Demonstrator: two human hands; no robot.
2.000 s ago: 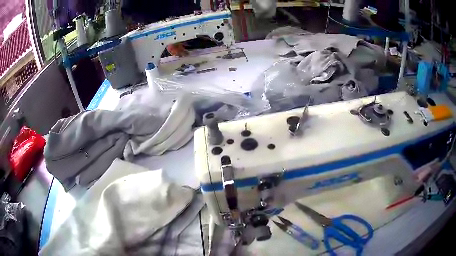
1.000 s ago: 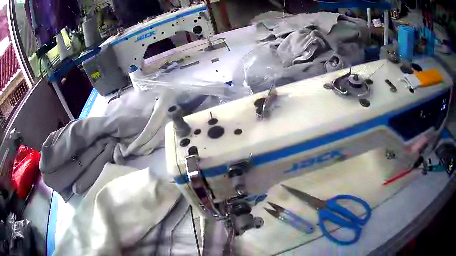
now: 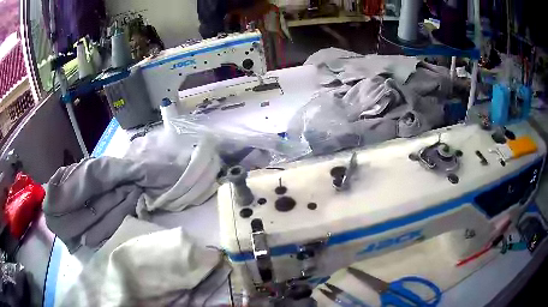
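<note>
A pale off-white garment piece (image 3: 153,264) lies at the lower left, left of the needle area of the near white and blue sewing machine (image 3: 360,198). Its lower part is cut off by the bottom edge. The presser foot and needle are hidden or out of the picture. Blue-handled shears (image 3: 411,291) lie under the machine arm, with slim snips (image 3: 336,294) beside them, both partly cut off. Neither my left hand nor my right hand is in view.
A grey garment pile (image 3: 108,186) lies behind the piece. Clear plastic (image 3: 252,138) and a second grey pile (image 3: 372,96) lie behind the near machine. A matching machine (image 3: 204,60) stands behind. A red bag (image 3: 23,202) is at left. A person (image 3: 270,27) is partly visible at the back.
The view has shifted: since one second ago, the machine and shears sit lower in the picture. A person now shows behind the rear machine. The garment piece lies much as before.
</note>
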